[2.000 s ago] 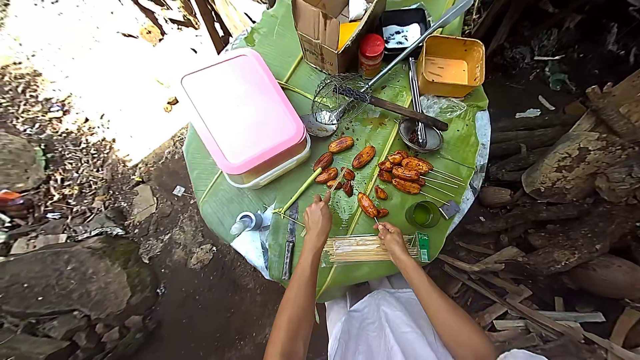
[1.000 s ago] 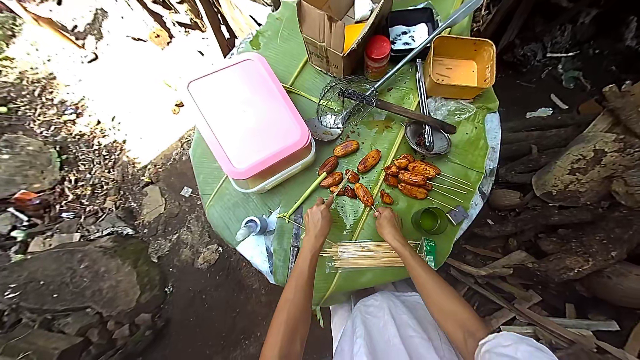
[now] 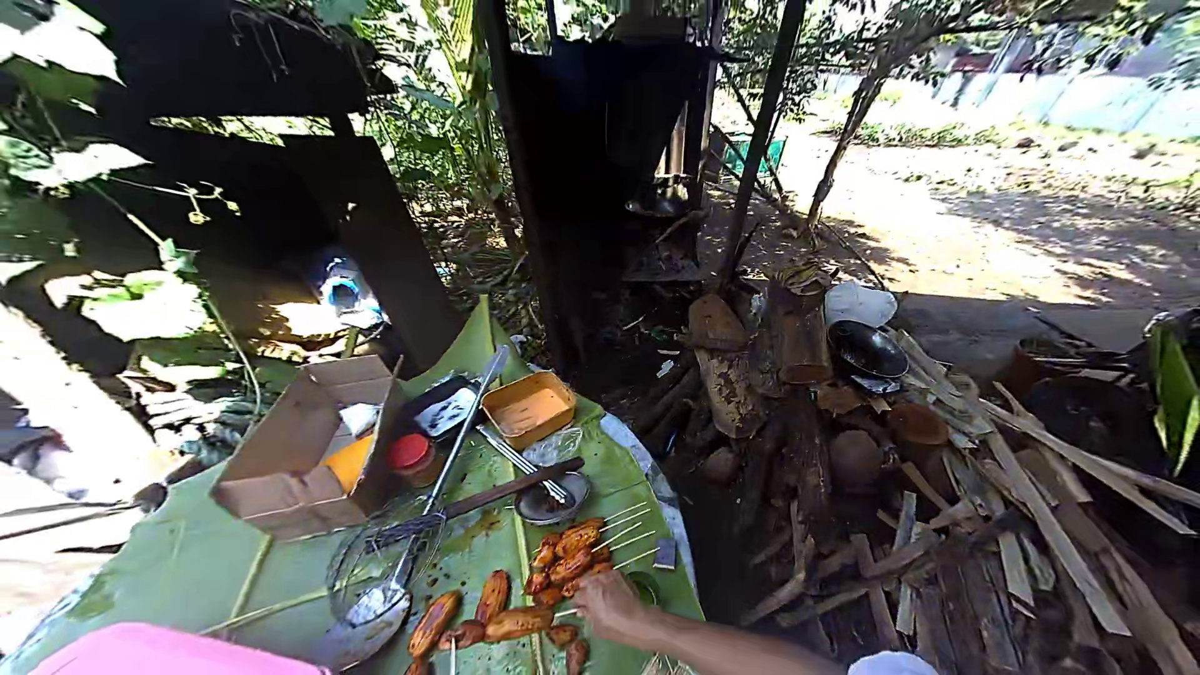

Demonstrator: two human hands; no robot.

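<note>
Fried, browned bananas (image 3: 497, 594) lie on a banana leaf (image 3: 159, 562) that covers the table. My right hand (image 3: 609, 600) reaches in from the lower right, its fingers at a thin bamboo skewer whose other end meets a banana (image 3: 518, 623). Just beyond the hand is a pile of skewered bananas (image 3: 572, 553), their sticks pointing right. A green cup (image 3: 645, 589) is partly hidden behind the hand. My left hand is outside the frame. Another skewer (image 3: 454, 656) stands out from a small banana piece near the bottom edge.
A wire strainer (image 3: 384, 553), ladle (image 3: 375, 605), tongs (image 3: 520, 459) and metal bowl (image 3: 553, 497) lie beyond the bananas. Behind are a cardboard box (image 3: 300, 450), red-lidded jar (image 3: 411, 455) and orange container (image 3: 530, 408). A pink lid (image 3: 169, 652) is lower left; split firewood (image 3: 1031, 525) lies right.
The view has swung up and to the right, bringing in the yard and firewood. My left hand has left the view. My right hand is now beside the pile of skewered bananas.
</note>
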